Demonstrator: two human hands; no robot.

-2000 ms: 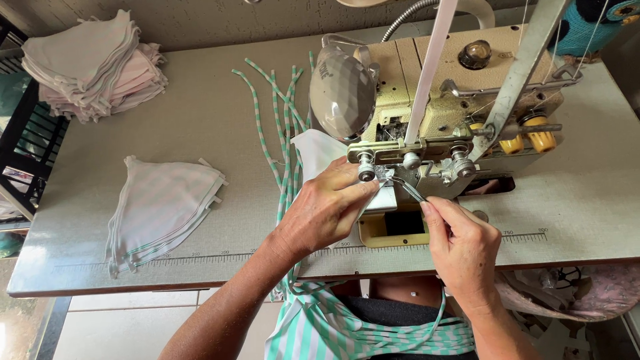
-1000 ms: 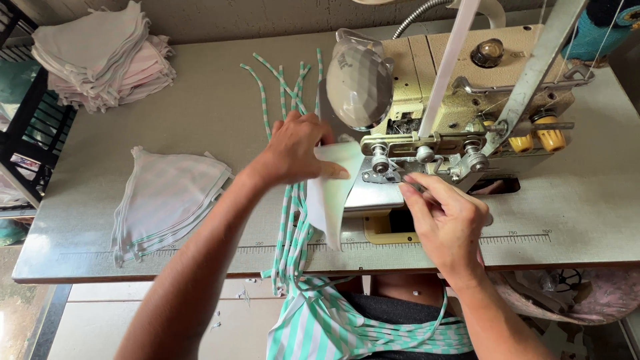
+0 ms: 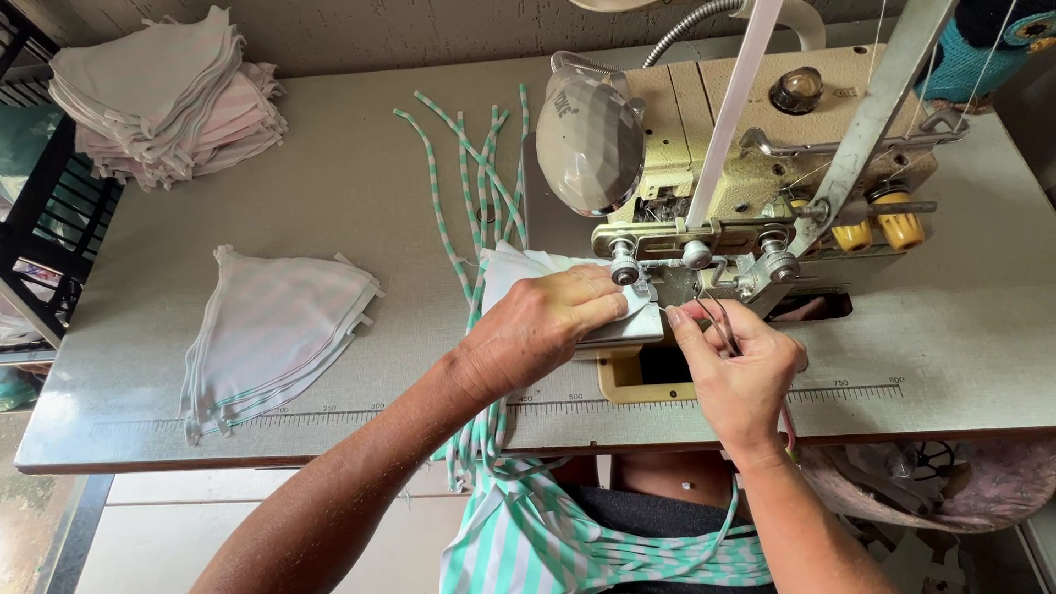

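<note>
My left hand (image 3: 549, 322) presses a white fabric piece (image 3: 511, 276) down beside the presser foot of a sewing machine (image 3: 709, 148). Tweezers (image 3: 726, 326) sit in my right hand (image 3: 738, 363), just right of the foot, and its thumb and forefinger are at the end of a thin pale strip or thread. Green-and-white striped cords (image 3: 483, 190) run under my left forearm and off the table's front edge. They lead to striped fabric (image 3: 528, 544) on my lap. My left fingers hide part of the white piece.
Layered triangular fabric pieces (image 3: 280, 330) lie at left on the table (image 3: 346, 165). A taller fabric stack (image 3: 165, 99) is at the back left, near a black rack (image 3: 58, 214). A lamp-like faceted housing (image 3: 590, 140) and a slanted metal arm (image 3: 874, 124) stand over the work.
My left hand has moved right, toward the presser foot, with the white piece under it. A second ago it was over the cords, holding that piece farther left.
</note>
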